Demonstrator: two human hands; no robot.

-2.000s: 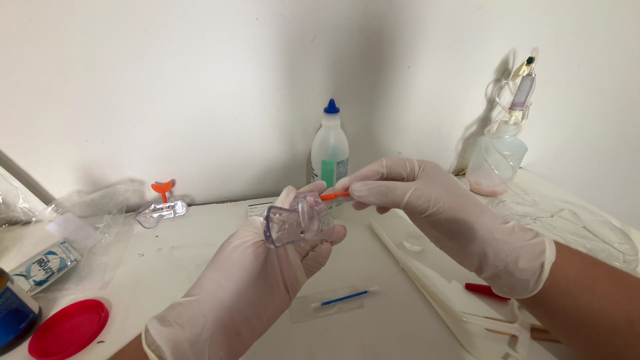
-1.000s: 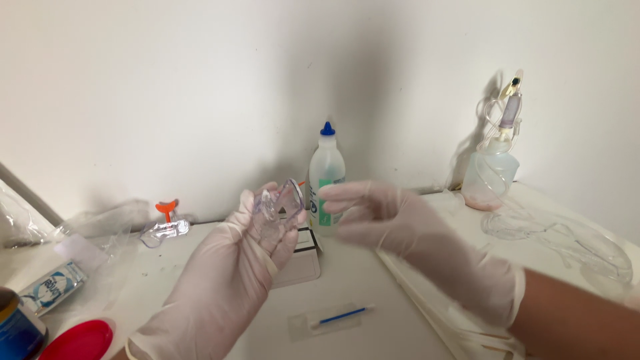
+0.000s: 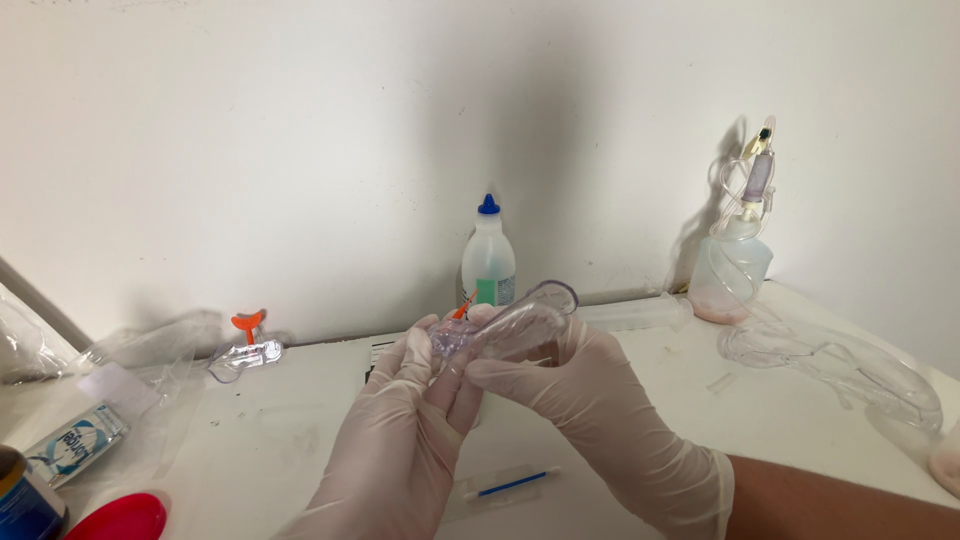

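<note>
Both hands wear pale latex-like gloves. A clear plastic vaginal speculum (image 3: 525, 322) is held between them, its rounded blades pointing up and to the right. My left hand (image 3: 405, 420) grips the screw end, where an orange plastic screw (image 3: 465, 304) sticks up. My right hand (image 3: 592, 390) closes its fingers and thumb around the blades from the right. Below the hands, a blue-stemmed swab (image 3: 512, 484) with white tips lies on a small glass-like slide (image 3: 487, 499). A second clear speculum (image 3: 244, 356) with an orange screw (image 3: 249, 324) rests at the left, near the wall.
A plastic bottle (image 3: 489, 251) with a blue cap stands by the wall. At right are a tubed bottle (image 3: 731, 274) and clear moulded packaging (image 3: 832, 360). Leftward lie a gel box (image 3: 79, 442), plastic bags (image 3: 150, 375), a red lid (image 3: 120, 517) and a blue jar (image 3: 26, 495).
My right hand has come back to the speculum and taken hold of its blades. The speculum has turned, its blades now pointing up and right. The view has shifted.
</note>
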